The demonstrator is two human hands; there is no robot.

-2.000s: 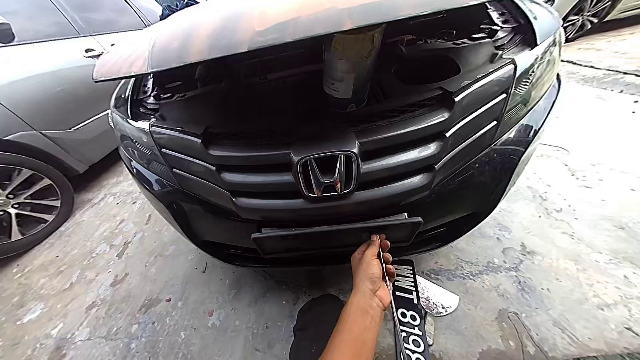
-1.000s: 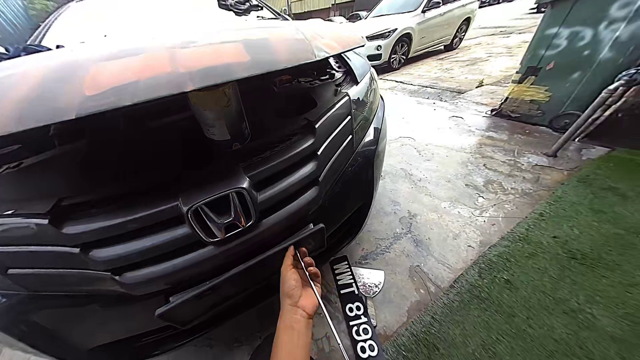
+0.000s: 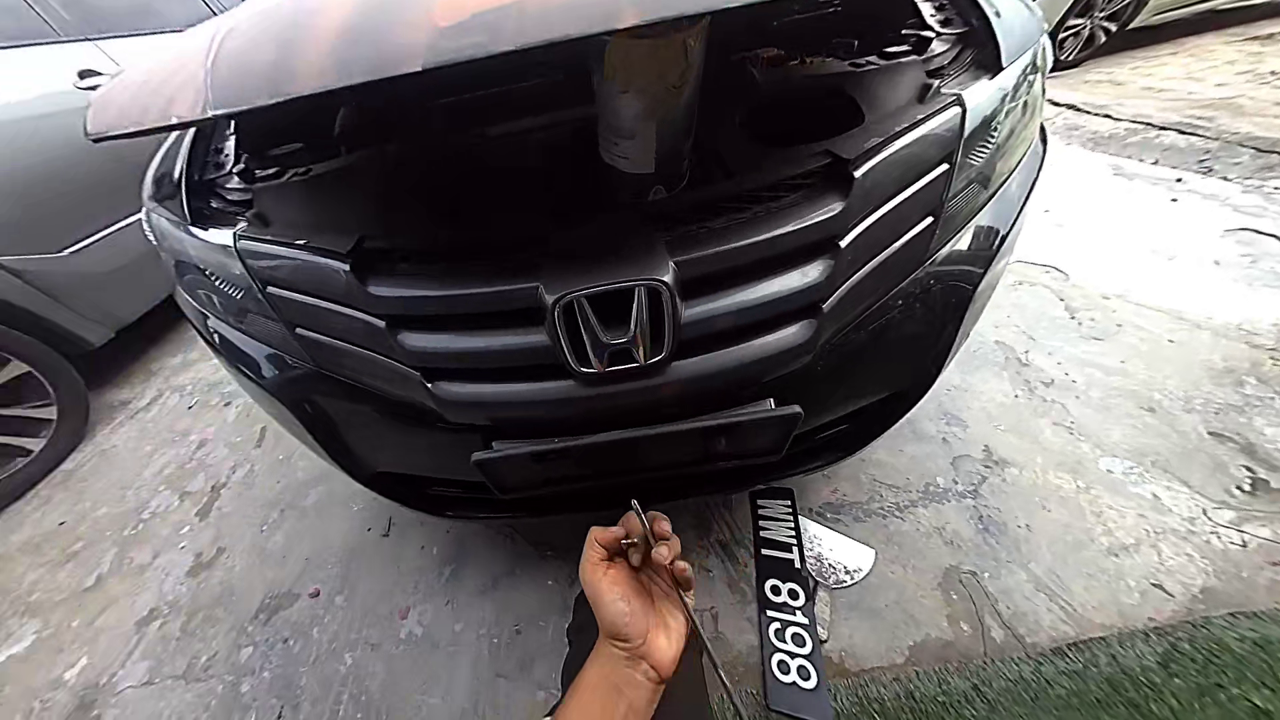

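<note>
My left hand (image 3: 640, 590) is palm up just below the car's front bumper. Its curled fingers hold a slim metal rod (image 3: 690, 615), like a screwdriver shaft, whose far end leaves the frame at the bottom. A small metal piece, possibly a screw (image 3: 628, 543), shows between thumb and fingers. Above the hand, a black number plate holder (image 3: 640, 450) sits slightly tilted on the bumper, under the grille with its Honda badge (image 3: 615, 328). To the right of the hand, a black number plate (image 3: 788, 600) with white characters lies on the ground. My right hand is out of view.
The bonnet (image 3: 400, 45) is raised partway, with a cylindrical container (image 3: 648, 110) under its edge. A silvery flat piece (image 3: 838, 552) lies beside the loose plate. A grey car (image 3: 90, 170) stands left; green artificial turf (image 3: 1080, 670) borders the concrete at lower right.
My left hand was up at the plate holder in the earlier frames; now it is below and apart from it, palm up. The view swung right and came back.
</note>
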